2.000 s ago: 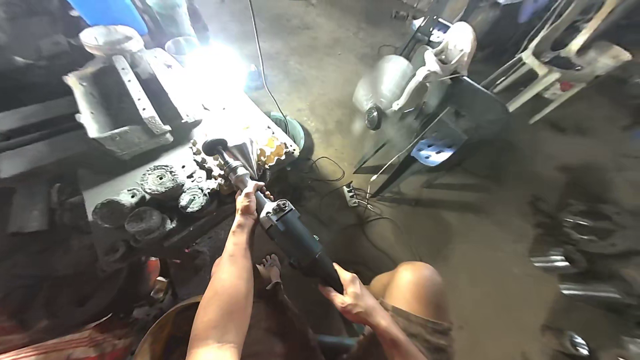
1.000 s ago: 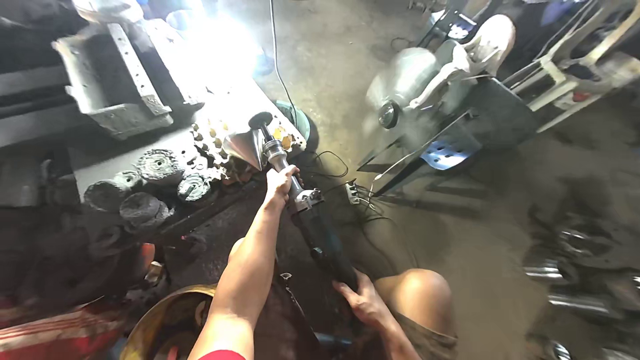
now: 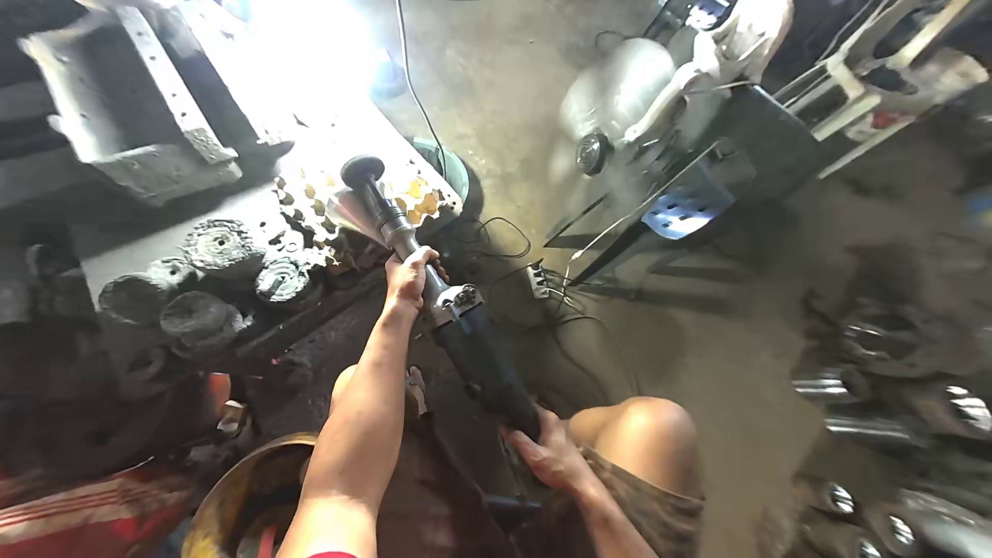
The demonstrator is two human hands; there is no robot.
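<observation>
Both my hands hold a long grinder (image 3: pixel 480 353) with a dark body and an extended metal neck. My left hand (image 3: pixel 409 277) is closed around the neck, ahead of the metal gear head. My right hand (image 3: pixel 542 449) grips the rear end of the dark body, beside my bare knee. At the neck's far end is a dark round grinding head (image 3: pixel 362 170), over the edge of the workbench. A grey cone-shaped metal piece (image 3: pixel 355 213) lies just left of the neck, partly hidden by it. Whether the head touches anything cannot be told.
On the workbench stand a large metal casting (image 3: pixel 167 167) and several rough cylindrical buffing wheels (image 3: pixel 221 244). A power strip (image 3: pixel 537 280) and cables lie on the floor. Beyond stands a fan (image 3: pixel 593 153). A yellow-rimmed drum (image 3: pixel 225 484) is at lower left, shiny metal parts (image 3: pixel 876 426) at right.
Both hands still hold the grinder. Its head moved right across the bench edge between the two earlier frames, uncovering the cone-shaped piece on its left.
</observation>
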